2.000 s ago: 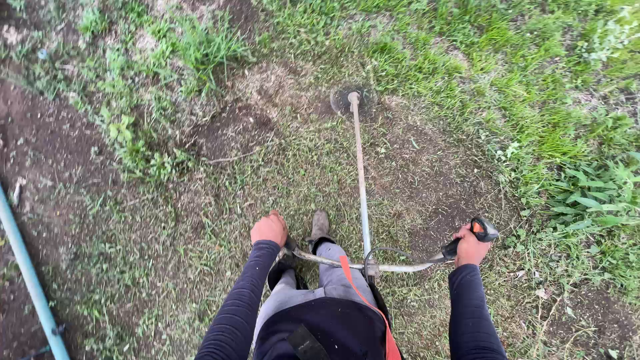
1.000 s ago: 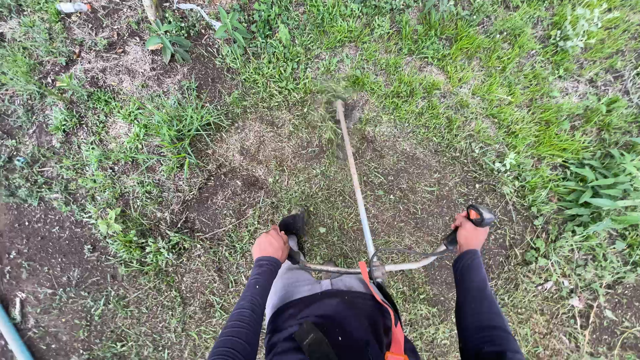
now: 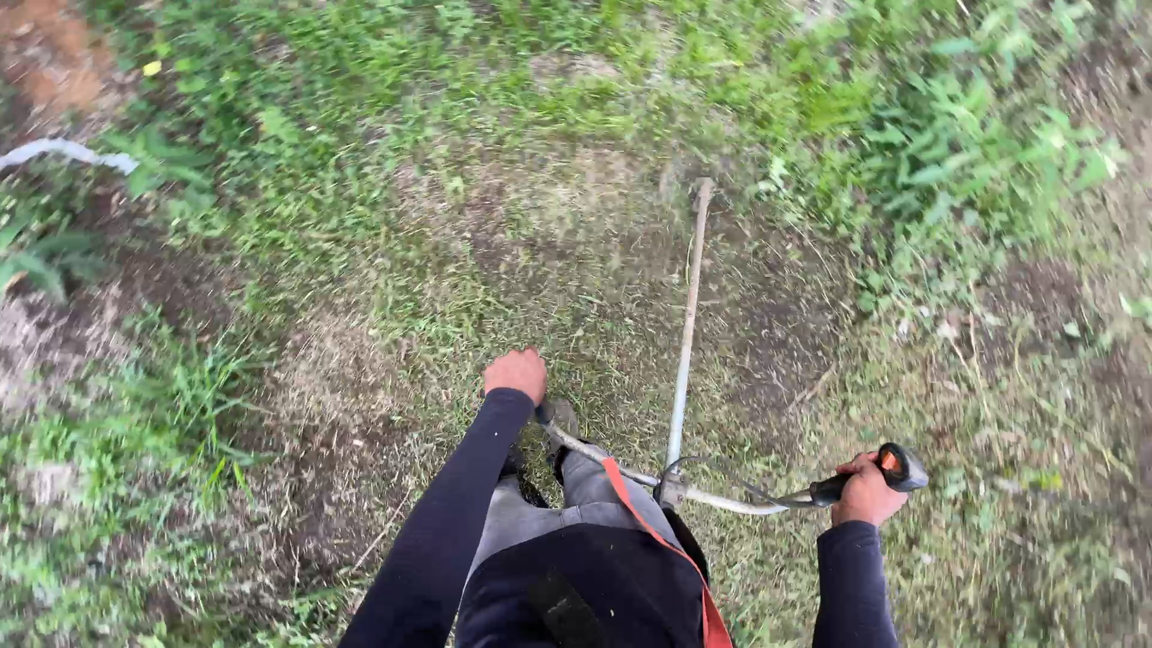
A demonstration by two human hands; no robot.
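My left hand [image 3: 516,375] is closed around the left grip of a brush cutter's handlebar [image 3: 738,504]. On the other side, my right hand [image 3: 866,490] holds the black control grip [image 3: 903,468], which has an orange part. The pale shaft [image 3: 689,333] runs forward from the handlebar clamp [image 3: 670,488] to the cutting head [image 3: 703,186], low over the ground by the grass edge. Blur hides the cutter itself. An orange-red harness strap [image 3: 650,522] crosses my dark top down to the right.
Uncut grass [image 3: 504,54] stands ahead, with broad-leaved weeds [image 3: 954,153] at the upper right. A pale curved strip [image 3: 72,151] lies at the far left. My boot [image 3: 562,416] is on short, cut grass behind the cutting head.
The cutting head has swung right, toward the broad-leaved weeds, and the handlebar has turned with it. Both hands keep their hold. The view has shifted too, and the teal pipe has left it.
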